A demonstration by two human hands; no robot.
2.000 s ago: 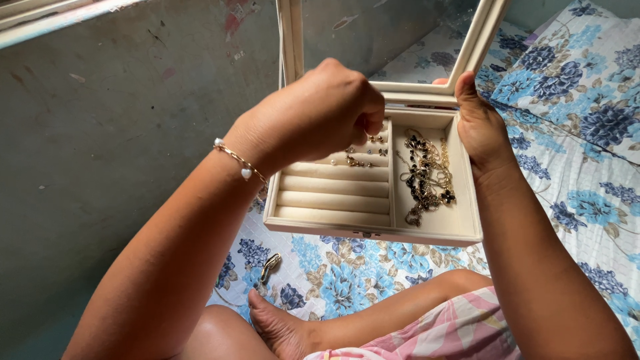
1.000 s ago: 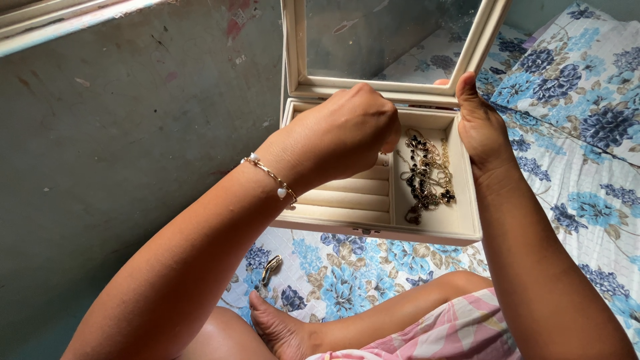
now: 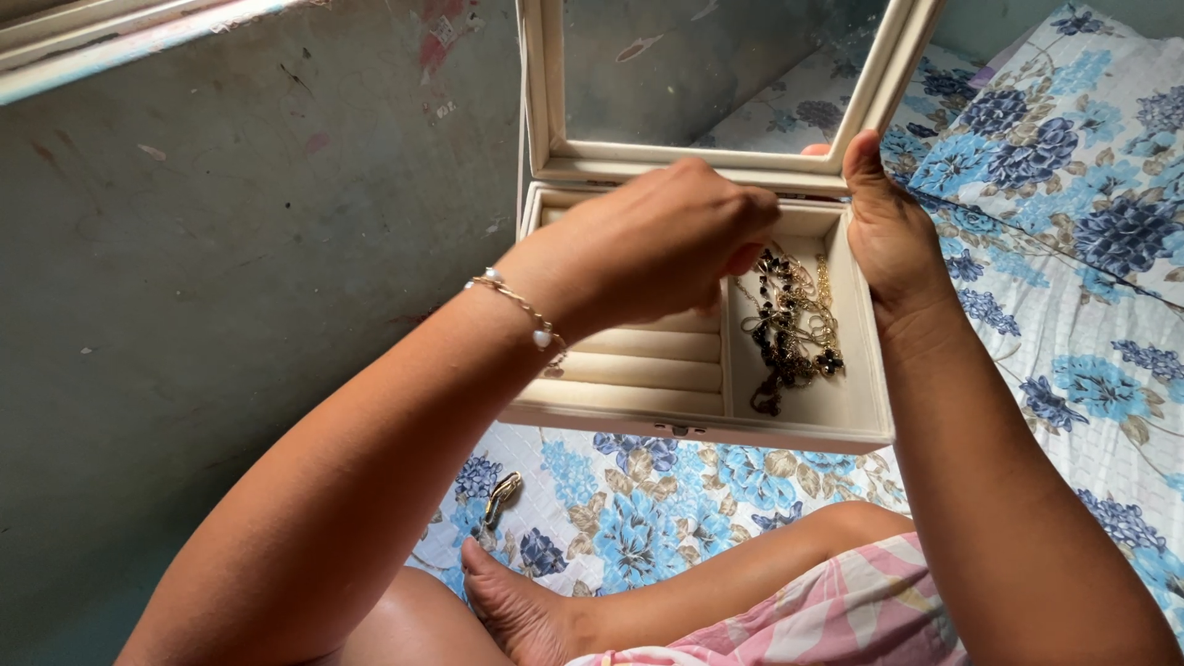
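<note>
A cream jewelry box [image 3: 786,439] is tilted before me, its clear-windowed lid [image 3: 698,166] raised. My right hand [image 3: 893,231] grips the box's right side at the hinge, thumb on the lid frame. My left hand [image 3: 657,240], with a gold-tone bracelet [image 3: 518,301] on its wrist, reaches over the padded ring rolls [image 3: 638,372]. Its fingertips point down near the divider; they are hidden, so I cannot see whether they hold anything. A tangle of gold-tone chains and black flower-shaped jewelry [image 3: 786,319] lies in the right compartment.
A floral bedsheet [image 3: 647,546] spreads below and to the right. On it, near my bare foot [image 3: 523,601], lies a small metallic item [image 3: 502,495], possibly a hair clip. A stained grey wall [image 3: 231,231] stands close on the left.
My left hand has moved a little up and to the right since the oldest frame. It now covers small earrings that showed on the rolls then. The right hand keeps its hold.
</note>
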